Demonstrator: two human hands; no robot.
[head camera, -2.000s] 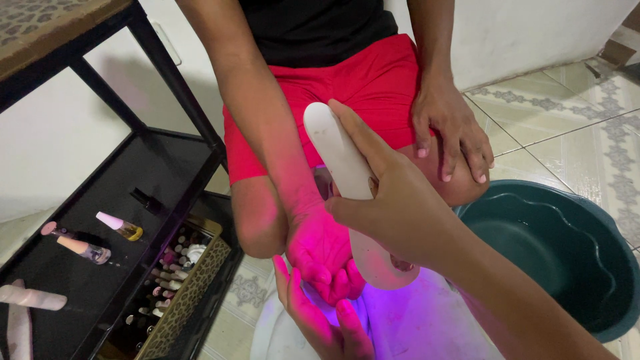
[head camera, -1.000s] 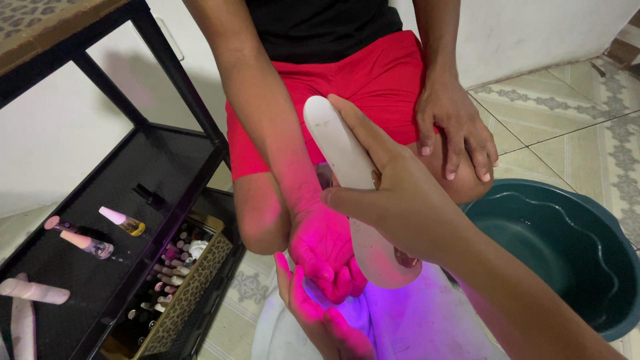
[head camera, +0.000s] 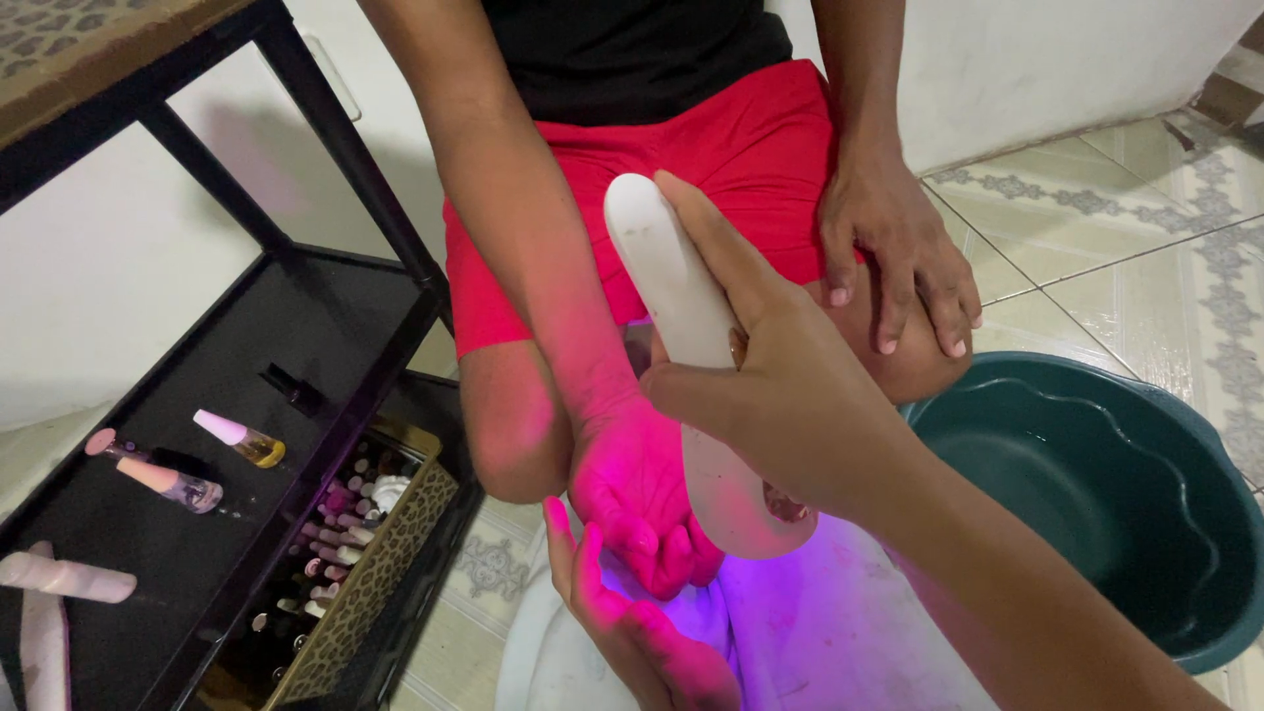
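Observation:
My right hand (head camera: 780, 375) is closed around a white handheld lamp (head camera: 706, 395), held tilted above a seated person's upturned hand (head camera: 642, 474). Pink and violet light falls on that palm, its curled fingers and the white cloth (head camera: 820, 612) below. Just under those fingers is my left hand (head camera: 632, 622), palm up with its fingers raised; whether it touches them is hard to tell. The person's other hand (head camera: 899, 247) rests on the knee, over red shorts (head camera: 691, 178).
A teal plastic basin (head camera: 1047, 494) stands on the tiled floor at right. At left, a black shelf (head camera: 326, 296) carries small nail polish bottles (head camera: 242, 439) and a pale tube (head camera: 69, 578). Below it, a leopard-print basket (head camera: 380, 553) holds several more bottles.

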